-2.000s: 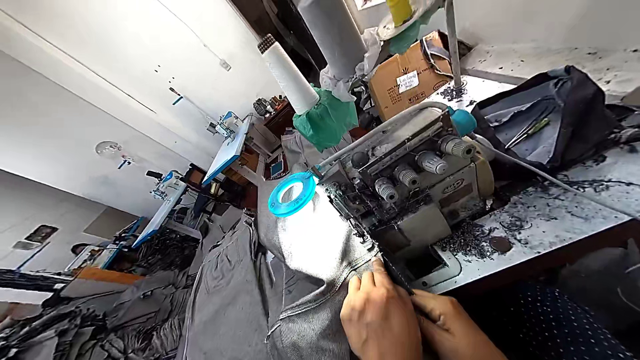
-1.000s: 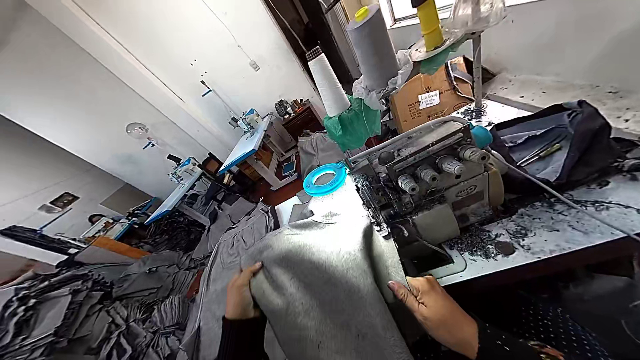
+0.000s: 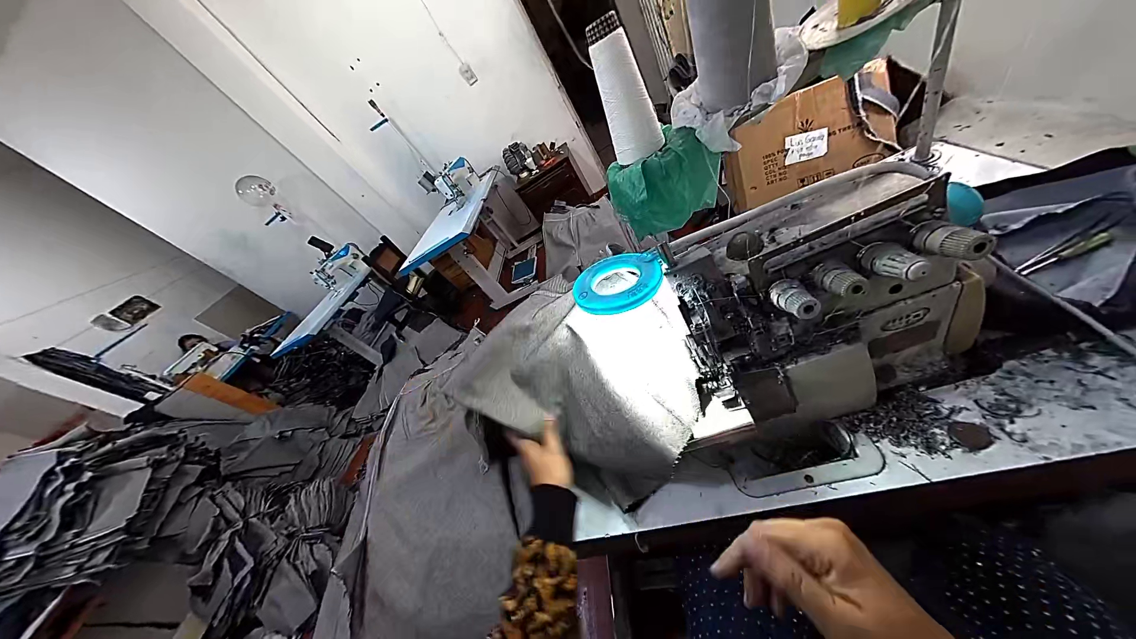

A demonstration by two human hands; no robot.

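Observation:
A piece of grey fabric [image 3: 586, 390] lies at the left end of an overlock sewing machine [image 3: 843, 302], under a blue ring-shaped lamp [image 3: 619, 283] that lights it brightly. My left hand [image 3: 543, 457] grips the lower left part of this fabric, its fingers partly hidden by a fold. My right hand [image 3: 821, 568] is in front of the table's near edge, off the fabric, with its fingers loosely curled and nothing seen in them. More grey fabric [image 3: 426, 524] hangs down to the left of my left hand.
Lint covers the white machine table [image 3: 1047, 417]. Thread cones [image 3: 625, 98] and a cardboard box [image 3: 790, 146] stand behind the machine. Dark cloth with tweezers [image 3: 1065, 253] lies at right. Stacks of grey cut pieces [image 3: 115, 506] fill the lower left. Other sewing tables [image 3: 448, 226] stand farther back.
My right hand has let go of the fabric and moved down, clear of it. The fabric, spread toward me a second ago, is now bunched to the left with my left hand on it.

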